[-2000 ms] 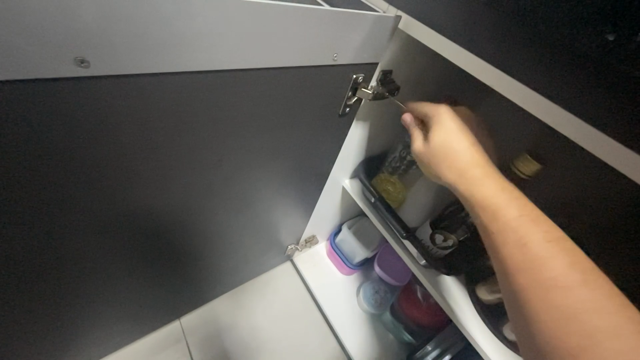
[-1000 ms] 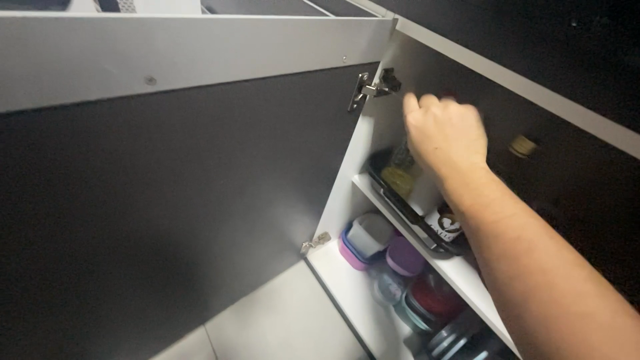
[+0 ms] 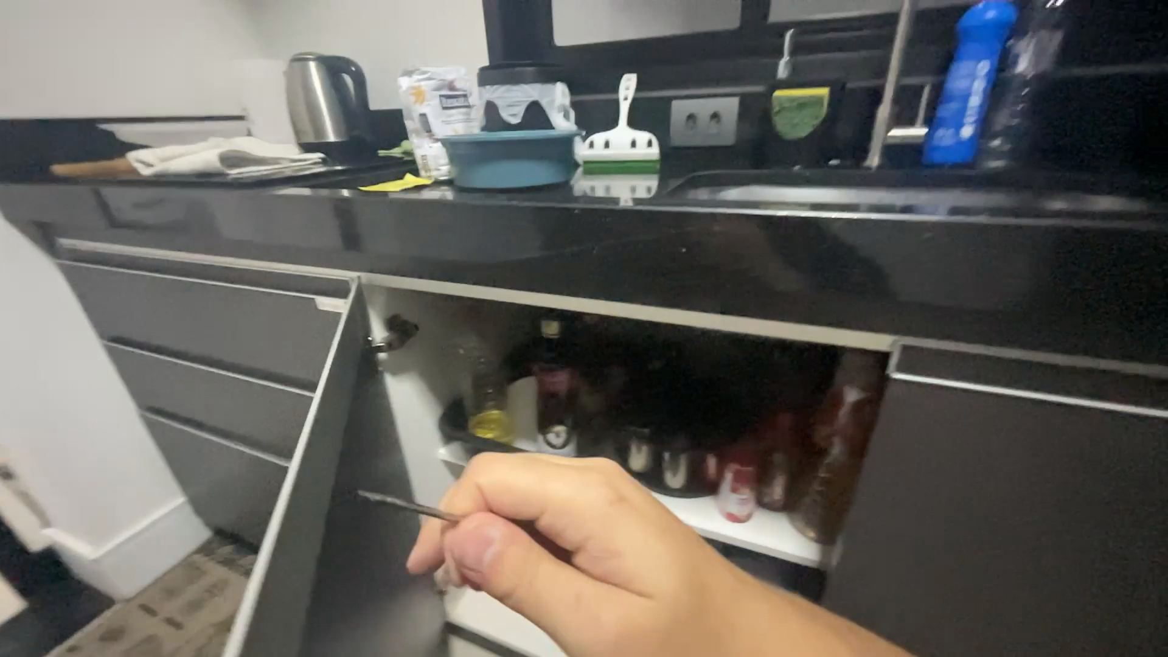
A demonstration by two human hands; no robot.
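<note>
My right hand (image 3: 566, 547) is closed on a thin metal rod (image 3: 406, 504), pinched between thumb and fingers with its tip pointing left; the rest of it is hidden in the hand. Behind the hand is the opening of a base cabinet, whose dark door (image 3: 310, 474) stands swung out on the left. A metal hinge (image 3: 394, 334) sits high on the cabinet's left inner wall, above and left of the hand. Bottles, one of them with yellow liquid (image 3: 491, 423), stand on the white shelf (image 3: 757, 531). My left hand is out of view.
Above the cabinet runs a black countertop (image 3: 584, 237) with a steel kettle (image 3: 319, 100), a folded cloth (image 3: 224, 157), a blue-grey basin (image 3: 511, 160), a white-and-green squeegee-shaped brush (image 3: 622, 137), a sink (image 3: 894, 196) and a blue bottle (image 3: 969, 87). Drawers (image 3: 201, 301) lie left of the door.
My right hand has moved away from beside the hinge and is now in front of the cabinet opening, with the rod in it. The view has swung up to the countertop.
</note>
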